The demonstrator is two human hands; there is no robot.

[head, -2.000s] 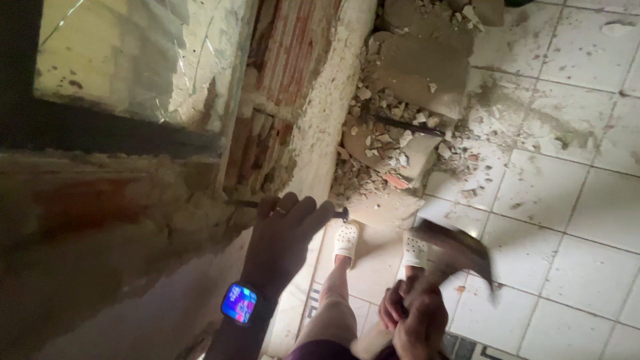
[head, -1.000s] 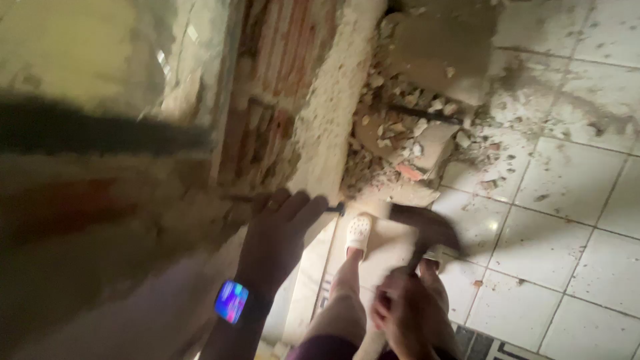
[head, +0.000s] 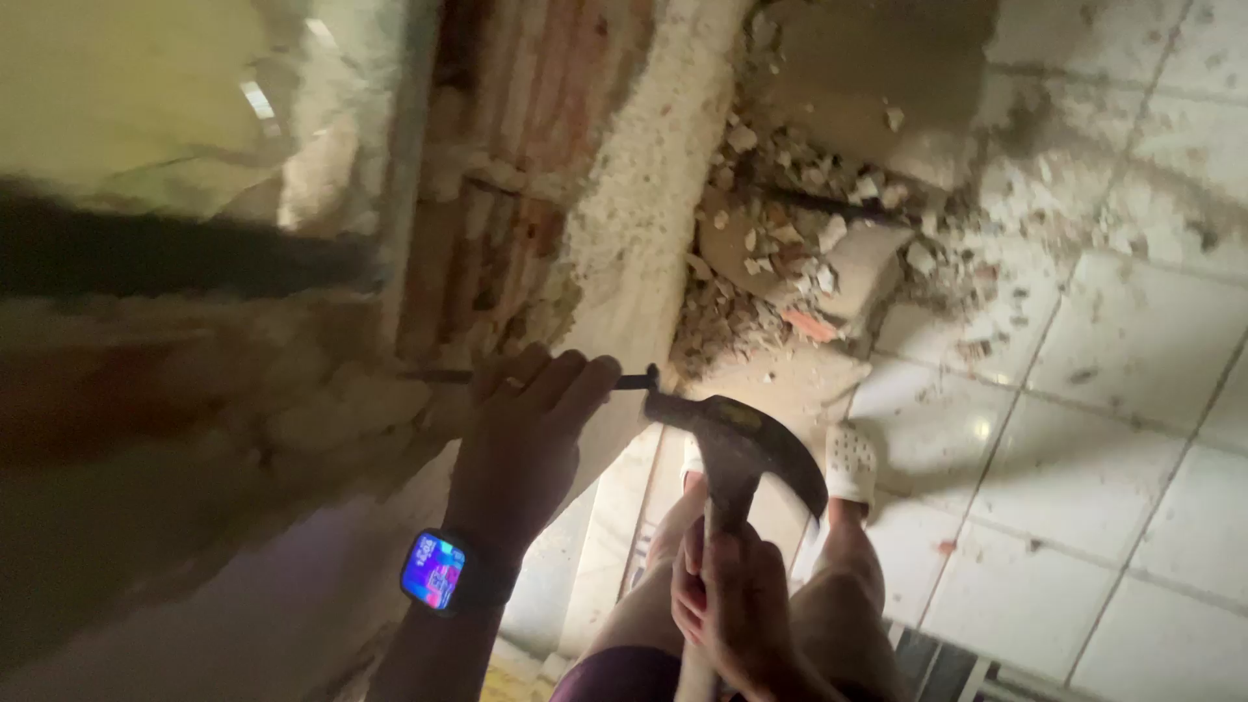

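Note:
My left hand (head: 531, 419), with a smartwatch on its wrist, is closed around a dark metal chisel (head: 634, 381) held across the broken wall edge. The chisel's far end meets the rough masonry (head: 390, 390) at the left; its exact tip is hard to make out. My right hand (head: 726, 595) grips the wooden handle of a claw hammer (head: 741, 429). The hammer's striking face is at the chisel's struck end, touching it or very close, and its claw curves down to the right.
Exposed hollow brick (head: 546, 107) and a plaster edge (head: 643, 175) run up beside a window pane (head: 127, 97). Rubble (head: 780, 244) lies along the wall's foot on the white floor tiles (head: 1102, 390). My feet in white clogs (head: 850, 463) stand just below it.
The hammer has moved left from clear of the chisel, two seconds ago, to the chisel's struck end. My left hand still holds the chisel against the wall.

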